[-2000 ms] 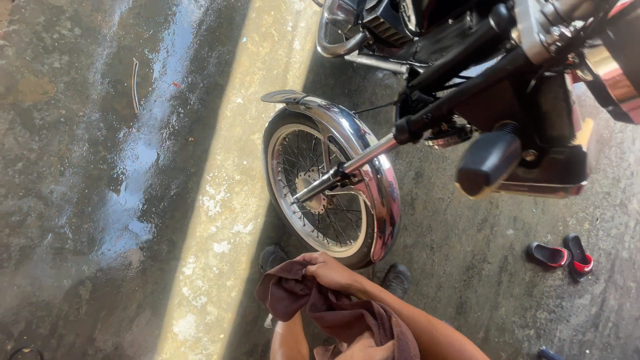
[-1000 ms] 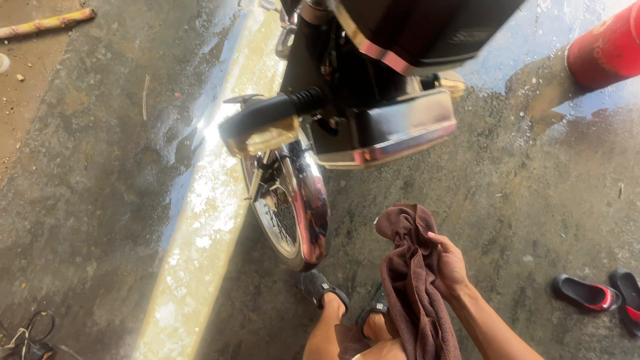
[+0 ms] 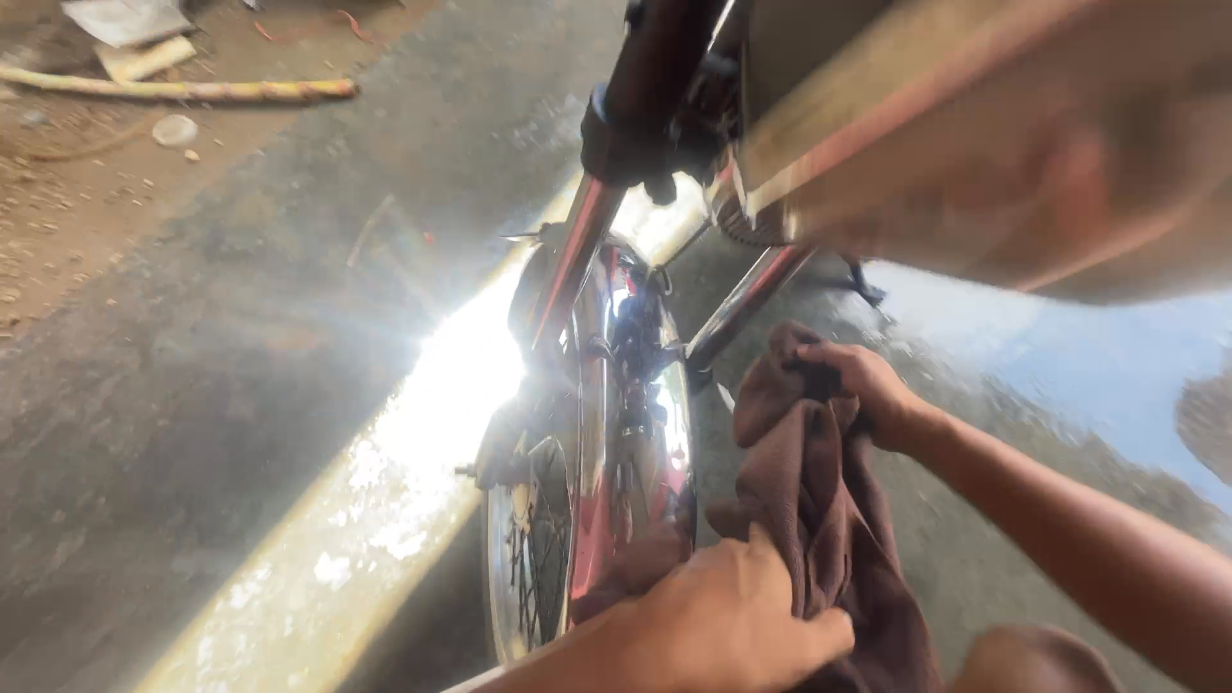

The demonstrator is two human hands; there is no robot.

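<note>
A brown cloth [image 3: 813, 481] hangs bunched between my hands, to the right of a motorcycle's chrome front fender [image 3: 630, 433]. My right hand [image 3: 866, 385] grips its upper end, with the fingers closed round a fold. Lower down, my left hand [image 3: 727, 611] is closed on the cloth's left edge, close in front of the fender; it is slightly blurred. The spoked front wheel [image 3: 534, 549] shows below and left of the fender. Fork tubes [image 3: 587, 241] rise on both sides of the wheel.
The motorcycle's headlight housing [image 3: 962, 173], large and blurred, fills the upper right. A bright sunlit strip [image 3: 356, 491] crosses the concrete floor to the left. At the upper left, a stick [image 3: 192, 89] and scraps lie on bare dirt. A bent knee [image 3: 1035, 659] shows at the bottom right.
The view has swung and come closer to the front wheel. One second ago only my right hand was visible on the cloth; now my left hand is on it too, beside the fender.
</note>
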